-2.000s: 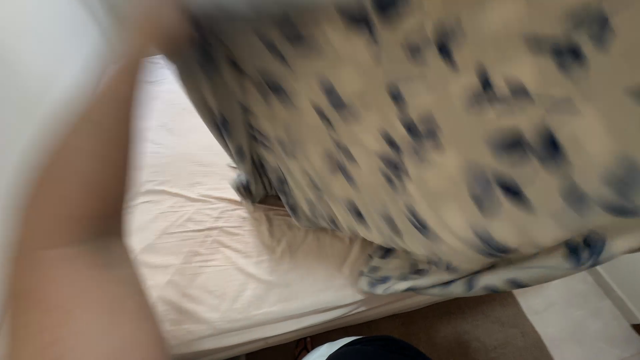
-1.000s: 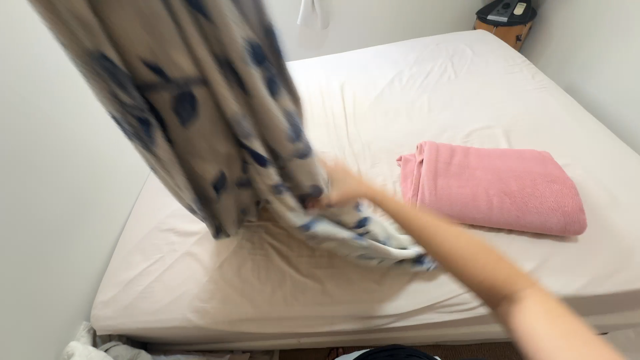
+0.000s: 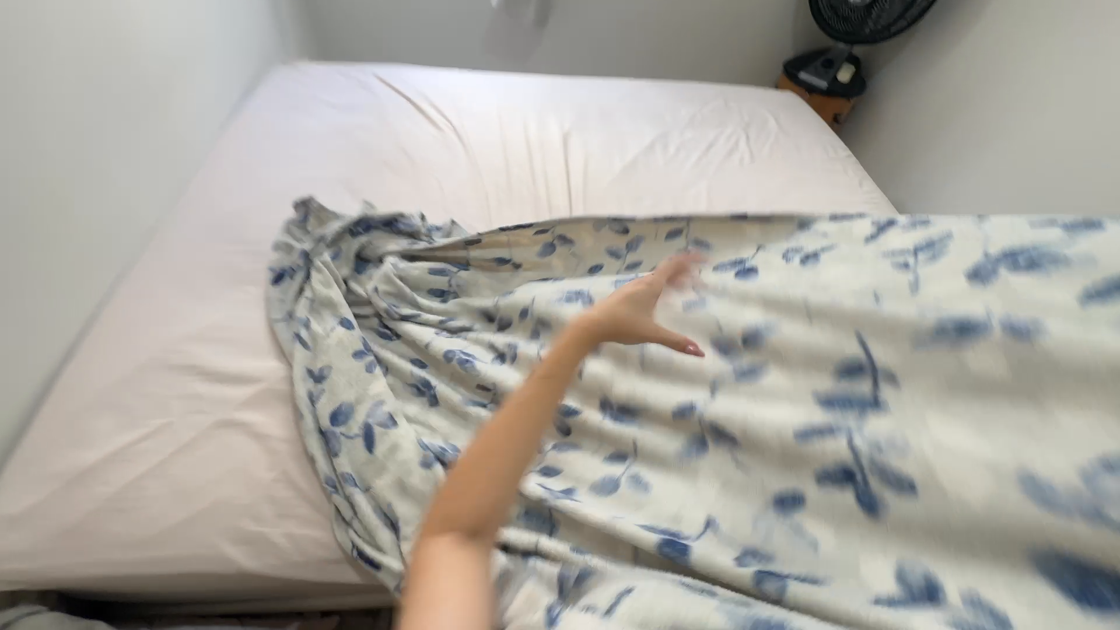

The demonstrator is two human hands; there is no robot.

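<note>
A white blanket with blue leaf print (image 3: 612, 411) spreads across the near and right part of the bed, over a mattress with a pale pink fitted sheet (image 3: 210, 394). Its left end is bunched and twisted; the right side stretches taut out of the frame, its upper edge nearly straight. My left hand (image 3: 647, 306) reaches in from the bottom, over the middle of the blanket, fingers spread and blurred, holding nothing. Whether it touches the cloth cannot be told. My right hand is outside the view.
A black fan (image 3: 871, 13) stands on a small wooden stand (image 3: 822, 96) beyond the bed's far right corner. Pale walls border the bed at the left (image 3: 105, 131), back and right. Grey cloth (image 3: 44, 617) lies low at the near left corner.
The blanket, hanging raised at the left a second ago, now spreads toward the right. The folded pink blanket seen then is out of sight. My right hand, gripping the cloth then, has left the view.
</note>
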